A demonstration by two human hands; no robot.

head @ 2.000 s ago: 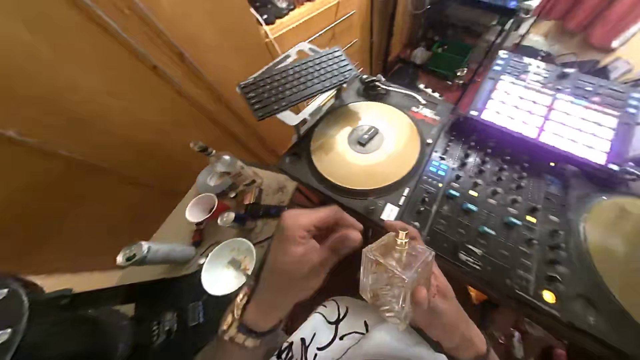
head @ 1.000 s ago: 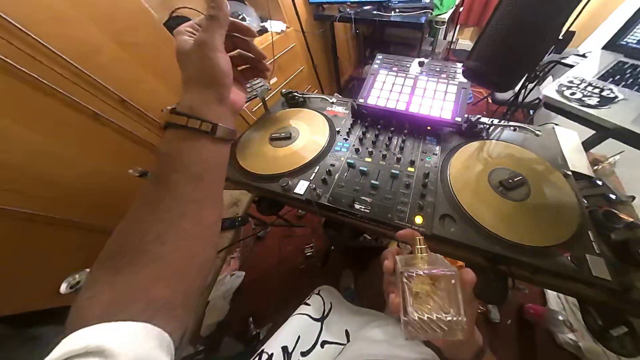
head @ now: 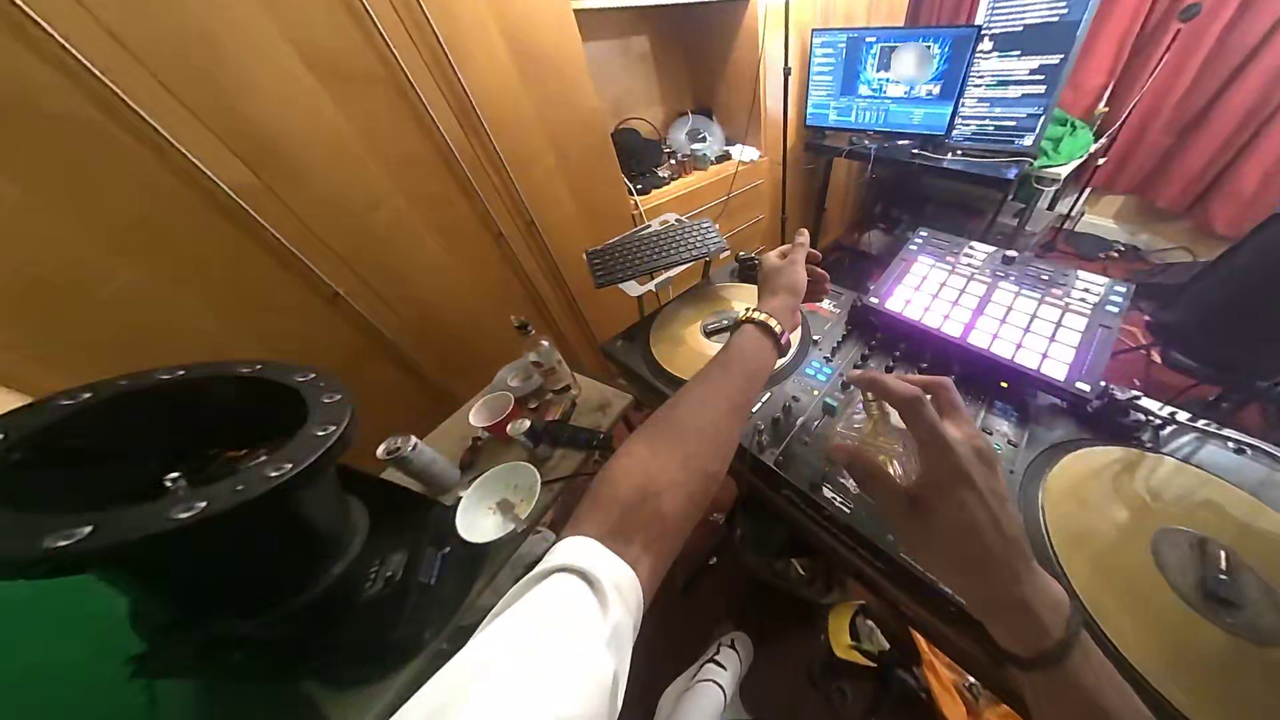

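Observation:
My left hand (head: 790, 278) is stretched out above the left turntable (head: 680, 335), fingers apart and holding nothing, with a gold-coloured bracelet on the wrist. My right hand (head: 940, 480) holds a clear glass perfume bottle (head: 875, 440) over the DJ mixer (head: 800, 440). The index finger is at the gold-coloured top of the bottle, and part of the glass is blurred. Beyond the mixer, a pad controller (head: 990, 310) glows white and purple. The right turntable (head: 1150, 540) lies to the right of my right hand.
A side table (head: 590, 410) bears a glass bottle (head: 548, 362), a red cup (head: 492, 412), a can (head: 420, 462) and a bowl (head: 498, 502). A large black round housing (head: 180, 500) stands at left. A keyboard (head: 655, 252) sits behind the left turntable; monitors (head: 890, 80) stand farther back.
My left hand has gone from raised high to stretched out over the left turntable. The perfume bottle in my right hand has moved from before the mixer to above it. The view has swung left.

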